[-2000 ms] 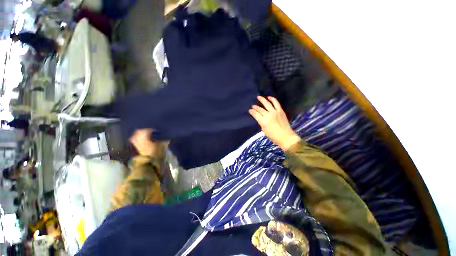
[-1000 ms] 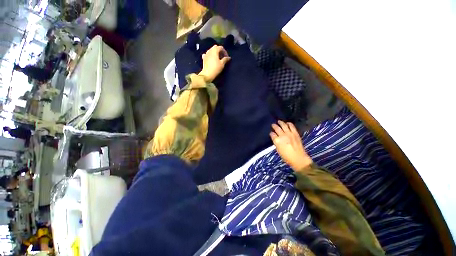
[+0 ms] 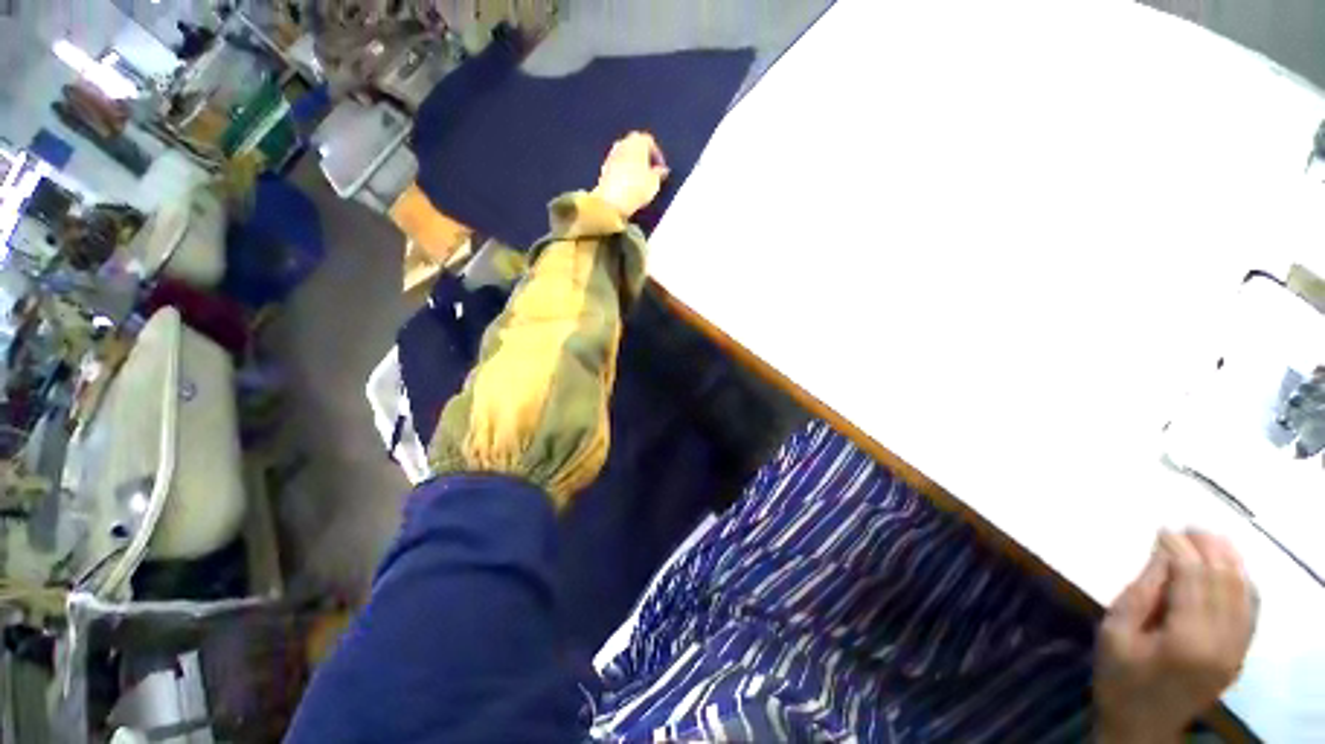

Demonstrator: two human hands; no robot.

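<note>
A dark navy cut fabric panel [image 3: 581,124] lies at the far left end of the white table, partly past its edge. My left hand [image 3: 632,172] is on the panel's near right part, fingers curled; whether they pinch the cloth is hidden. More navy cloth [image 3: 432,349] hangs low beside my lap, partly covered by my left arm. My right hand [image 3: 1180,618] rests on the table near its front edge, fingers loosely bent, with no cloth in it.
The white table [image 3: 930,218] has a wood-coloured edge. Small metal machine parts [image 3: 1303,410] show at the far right, with a thin dark line on the table nearby. My striped apron [image 3: 857,581] is below the edge. Other machines stand at left.
The view has turned towards the table. My left hand has moved from the low navy cloth to the panel at the table's end. My right hand has moved from my lap onto the table.
</note>
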